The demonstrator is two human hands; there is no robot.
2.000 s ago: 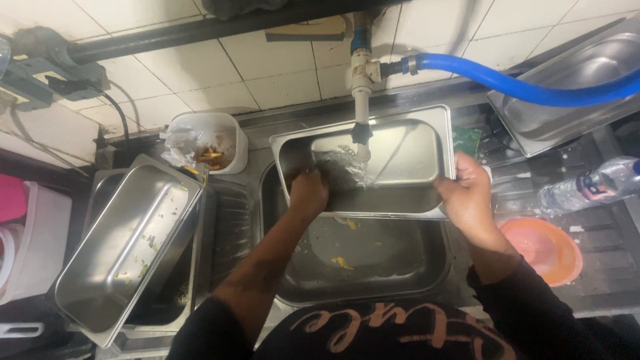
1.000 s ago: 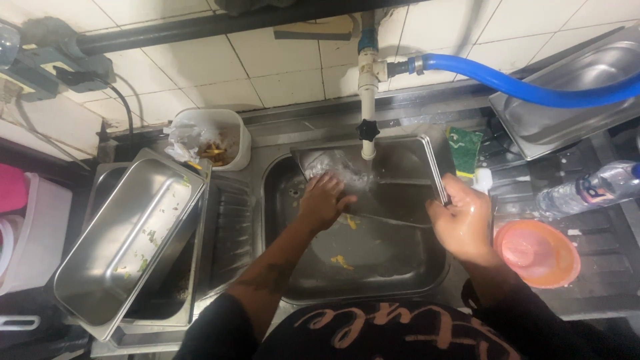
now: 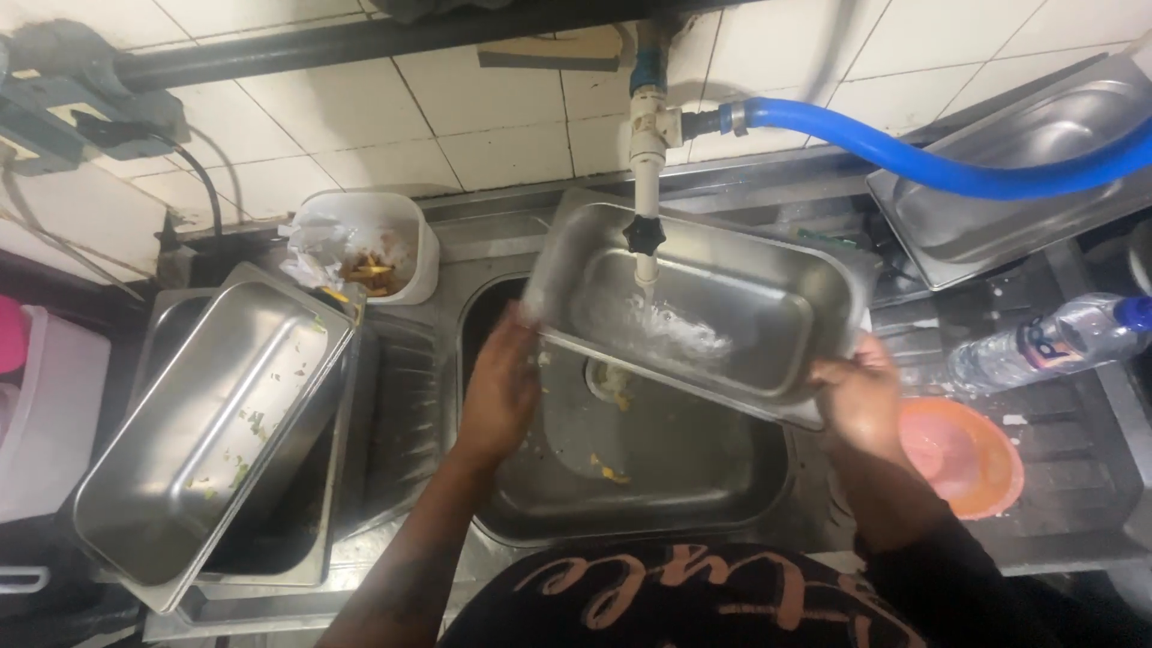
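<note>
A rectangular stainless steel food pan (image 3: pixel 720 315) is held tilted under the white plastic tap (image 3: pixel 646 180), and water from the spout splashes on its floor. My right hand (image 3: pixel 859 391) grips the pan's right end, thumb over the rim. At the left end my left hand (image 3: pixel 506 382) is blurred and touches or nearly touches the rim; its fingertips are partly hidden. Beneath the pan lies the steel sink basin (image 3: pixel 630 531), with yellowish food scraps (image 3: pixel 610 470) on its floor and around the drain (image 3: pixel 607 378).
Left of the sink, a steel pan with green bits (image 3: pixel 207 432) leans on other pans. Behind them stands a white tub of scraps (image 3: pixel 418 252). To the right are an orange bowl (image 3: pixel 999 459), a plastic bottle (image 3: pixel 1044 346) and another steel pan (image 3: pixel 954 216). A blue hose (image 3: pixel 900 162) crosses above.
My left hand has moved from the inside of the pan to its left end. The pan, tipped steeply one second ago, now shows its inside face up. My right hand remains at the right end.
</note>
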